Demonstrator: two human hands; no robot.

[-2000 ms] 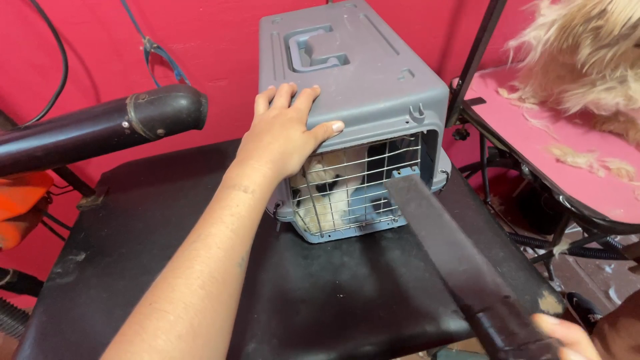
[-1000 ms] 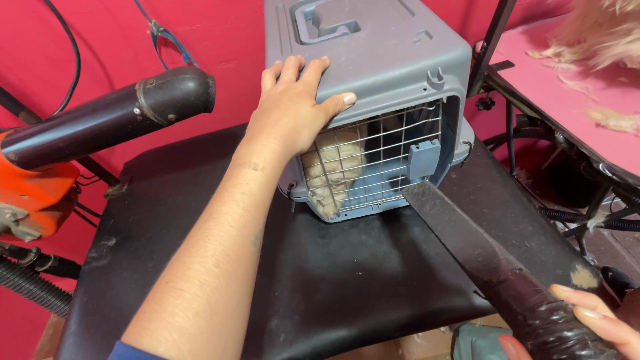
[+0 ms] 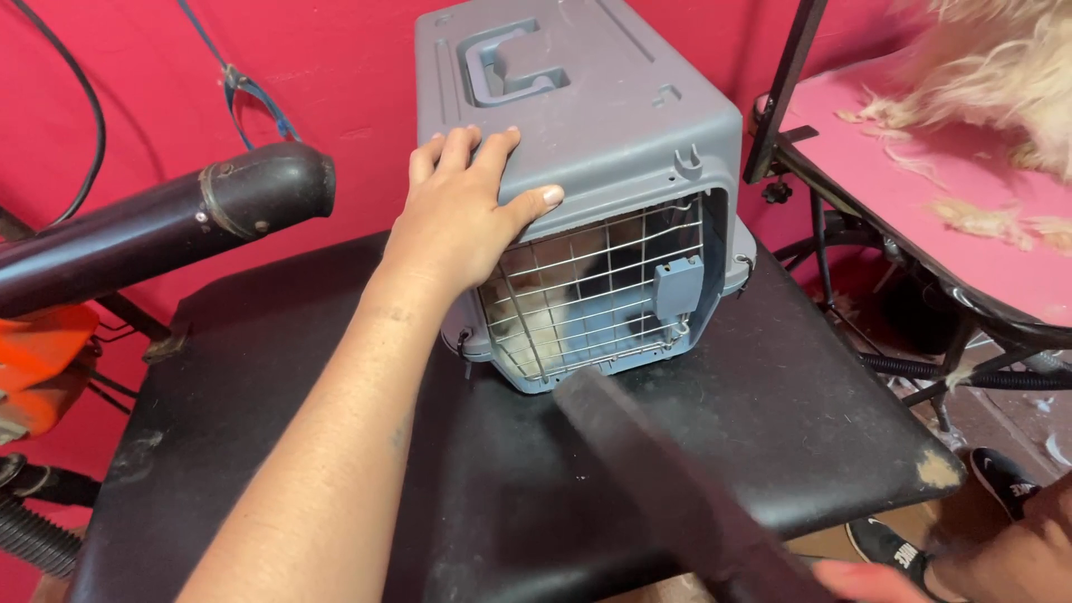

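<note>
A grey plastic pet carrier with a wire-grid door stands on a black padded table. Behind the closed grid is a light-furred animal, partly hidden by the wires and shadow. My left hand lies spread on the carrier's top front edge, its thumb over the rim, gripping nothing. At the lower right my right hand, mostly out of frame, holds a dark, blurred dryer nozzle. The nozzle's flat tip is near the lower edge of the door.
A black tube and an orange machine part are at left. A blue loop hangs by the pink wall. At right, a pink grooming table holds a long-haired animal and loose fur. Black shoes are on the floor.
The nozzle in my right hand has moved from the door's latch side down and left to its lower edge. My left hand stays on the carrier. The animal inside has shifted.
</note>
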